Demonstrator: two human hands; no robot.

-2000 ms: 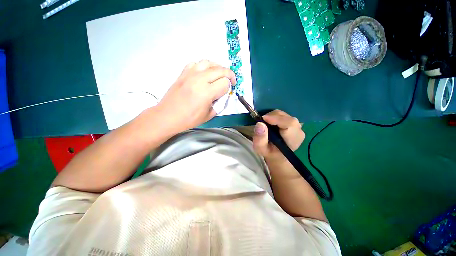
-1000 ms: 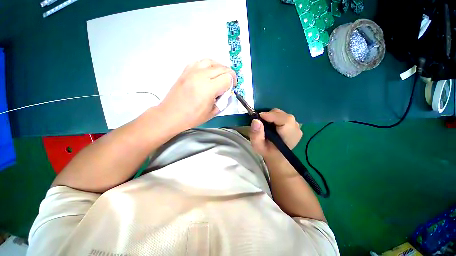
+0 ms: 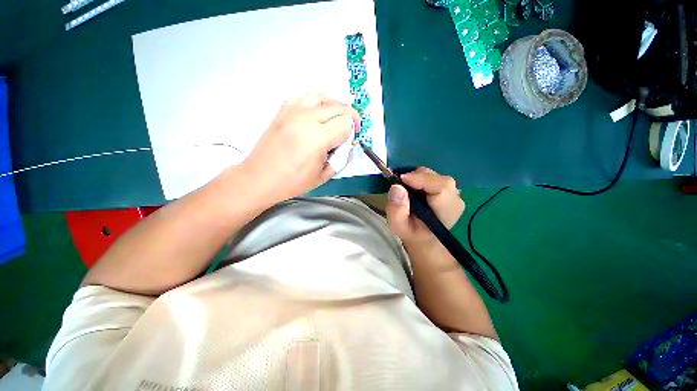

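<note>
The green PCB panel strip (image 3: 357, 72) lies along the right edge of the white work board (image 3: 229, 84). My left hand (image 3: 309, 141) is over the strip's near end, fingertips pinched together. Thin solder wire (image 3: 92, 156) trails left from behind this hand; its end at the fingertips is too small to tell. My right hand (image 3: 428, 200) holds the black soldering iron (image 3: 447, 240), its metal tip at the near end of the strip, beside my left fingertips.
A round tub with silvery bits (image 3: 544, 72) and spare green PCB panels (image 3: 479, 42) are at the upper right. A black unit (image 3: 627, 53) and tape roll (image 3: 674, 145) are far right. White strips (image 3: 93, 13) lie upper left, a blue bin (image 3: 9, 176) far left.
The iron's tip and my right hand have shifted only slightly, up-left and then back down-right. My left hand stays nearly in place.
</note>
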